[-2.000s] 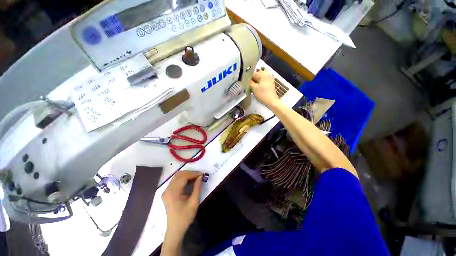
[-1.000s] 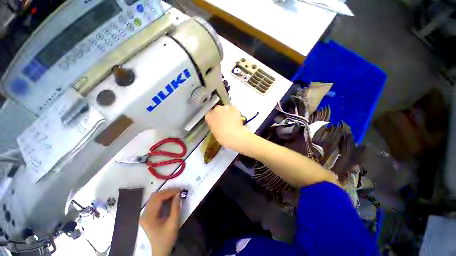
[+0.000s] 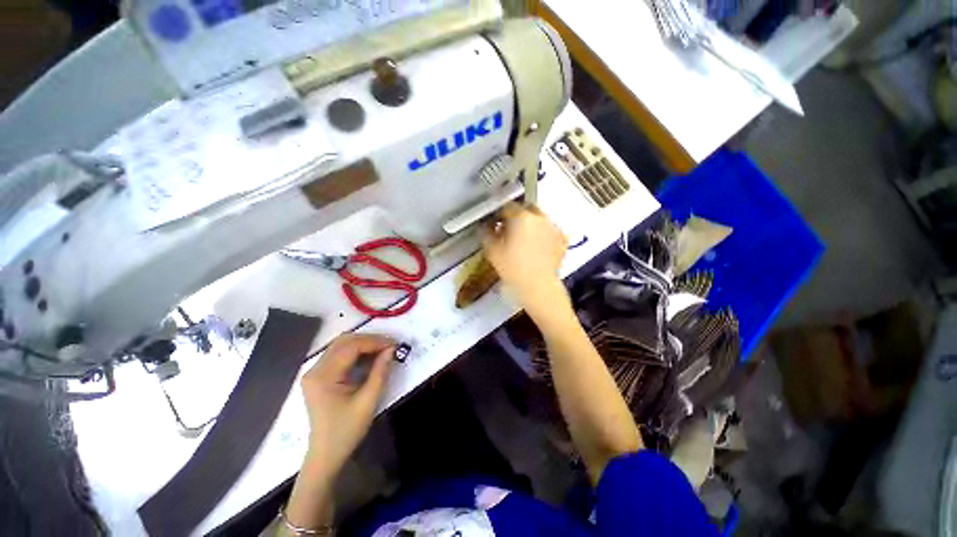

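Observation:
My left hand (image 3: 344,390) is at the table's front edge, fingertips closed on a tiny dark and metal item (image 3: 402,352), perhaps a bobbin. My right hand (image 3: 525,252) is below the right end of the white JUKI sewing machine (image 3: 441,105), at the bobbin winder area; its fingertips are partly hidden, and I cannot tell what they hold. A curved dark fabric strip (image 3: 236,430) lies on the table left of my left hand. Red-handled scissors (image 3: 383,275) lie between my hands. A yellow-brown banana (image 3: 477,281) lies partly behind my right hand.
A beige gridded tray (image 3: 590,168) is at the table's right end. A heap of dark and beige pieces (image 3: 619,346) hangs beside the table, near a blue crate (image 3: 761,241). Paper notes (image 3: 189,168) lie on the machine. Dark cloth (image 3: 42,462) is at far left.
My right hand has moved from the tray at the table's right end to below the machine's right end. The tray is now uncovered. My left hand still pinches the small item. The view has shifted.

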